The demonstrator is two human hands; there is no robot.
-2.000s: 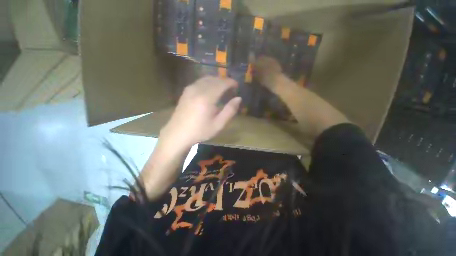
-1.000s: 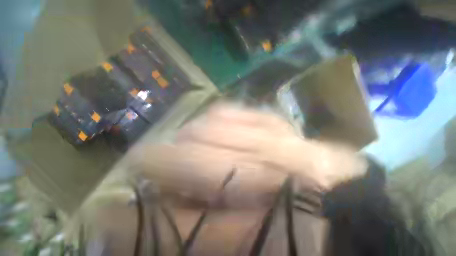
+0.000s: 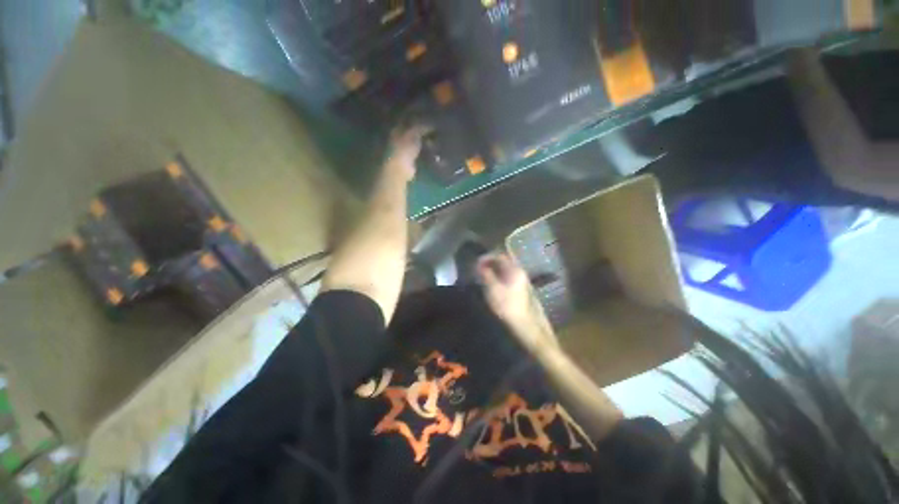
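My left hand [image 3: 404,153] reaches to the green worktable's edge, its fingertips at the left end of a black product box [image 3: 451,148] with orange marks; blur hides whether they grip it. My right hand [image 3: 505,283] is in front of my shirt, left of a second open carton, fingers loosely curled and nothing visible in it. The large shipping carton [image 3: 296,162] stands open at the left, holding rows of black product boxes [image 3: 163,217] with orange corners and a darker gap among them.
More black boxes [image 3: 532,74] are stacked on the green worktable [image 3: 345,153]. The second open carton [image 3: 621,345] sits low at right, beside a blue plastic stool [image 3: 759,256]. Another person's arm [image 3: 833,128] shows at upper right. Pale floor [image 3: 838,285] shows around the stool.
The view has swung right, from over the shipping carton to the stacked boxes. My left hand has left the carton for the stack; my right hand has moved from inside the carton to before my shirt.
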